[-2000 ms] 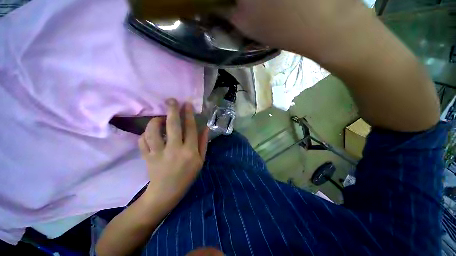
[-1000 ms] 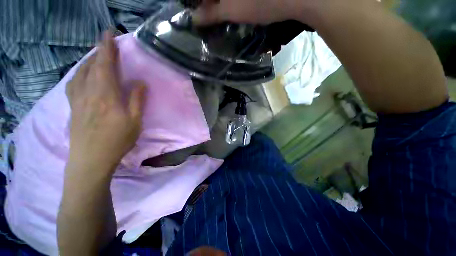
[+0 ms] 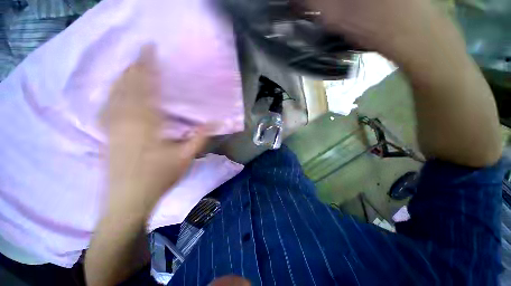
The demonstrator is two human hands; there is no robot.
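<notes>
The pink garment (image 3: 61,117) lies spread over the pressing board (image 3: 246,106), with an open slit near its right edge. My left hand (image 3: 143,117) is blurred, over the garment with fingers and thumb apart. The dark shiny steam iron (image 3: 291,42) is blurred at the top, right of the garment's edge. My right hand (image 3: 358,17) is over the iron's top and cut by the upper edge; the iron's handle is hidden, but the hand holds it. The clear spray bottle (image 3: 269,131) with a black trigger head lies on the board's near edge, right of the garment.
Striped cloth (image 3: 33,33) is heaped at the far left. A white cloth (image 3: 358,84) hangs at the board's right end. A metal frame (image 3: 384,142) and a dark round base (image 3: 403,185) stand on the green floor (image 3: 336,167). My navy striped shirt is close to the board.
Since one second ago, the iron has moved right, off the pink garment. My left hand has shifted right and nearer me. The garment covers more of the left side, with less striped cloth showing.
</notes>
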